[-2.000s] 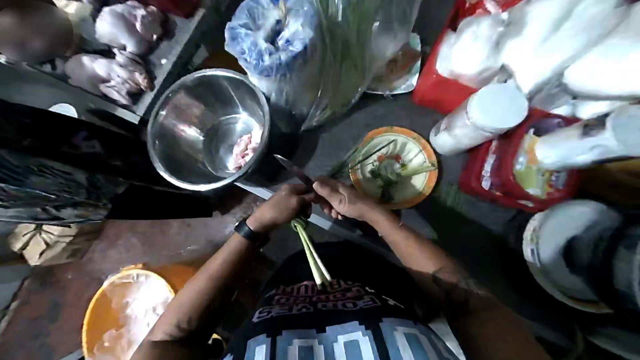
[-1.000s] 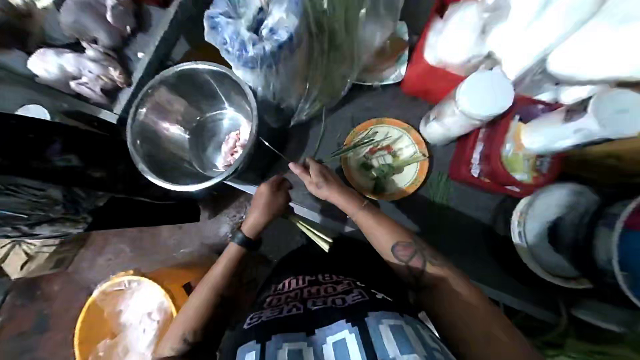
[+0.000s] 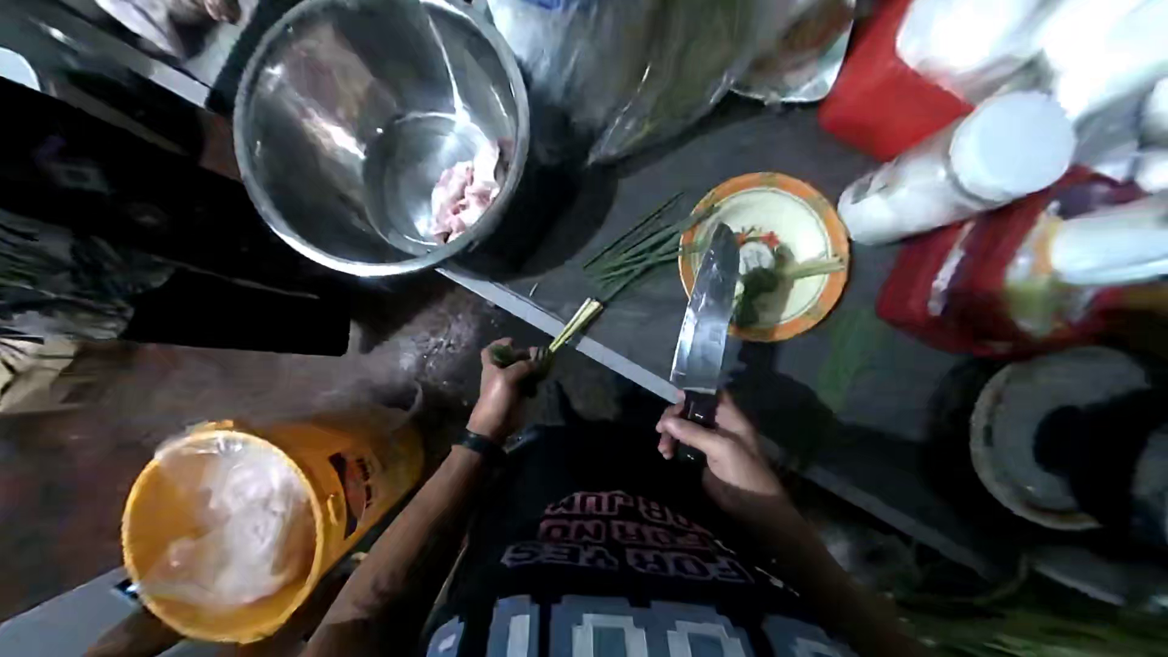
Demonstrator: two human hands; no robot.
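My left hand (image 3: 509,383) is closed around a bundle of green stalks, whose pale cut ends (image 3: 578,327) point up over the table's edge. My right hand (image 3: 716,438) grips the dark handle of a broad kitchen knife (image 3: 707,315). Its blade points away from me and overlaps the left rim of an orange-edged plate (image 3: 832,285). Red bits, dark green leaves and a pale stalk lie in the plate. Long green leaves (image 3: 639,245) lie on the dark tabletop at the plate's left.
A large steel pot (image 3: 315,228) with pieces of pale meat (image 3: 465,196) stands at the upper left. A yellow bucket (image 3: 315,538) holding a plastic bag is at the lower left. White-lidded jars (image 3: 967,164) and red containers (image 3: 949,274) line the right side. Clear plastic bags stand behind.
My hands have moved apart; before, they were close together at the stalks and knife. The knife now points away from me over the plate's edge, and the stalks have swung upward in my left hand.
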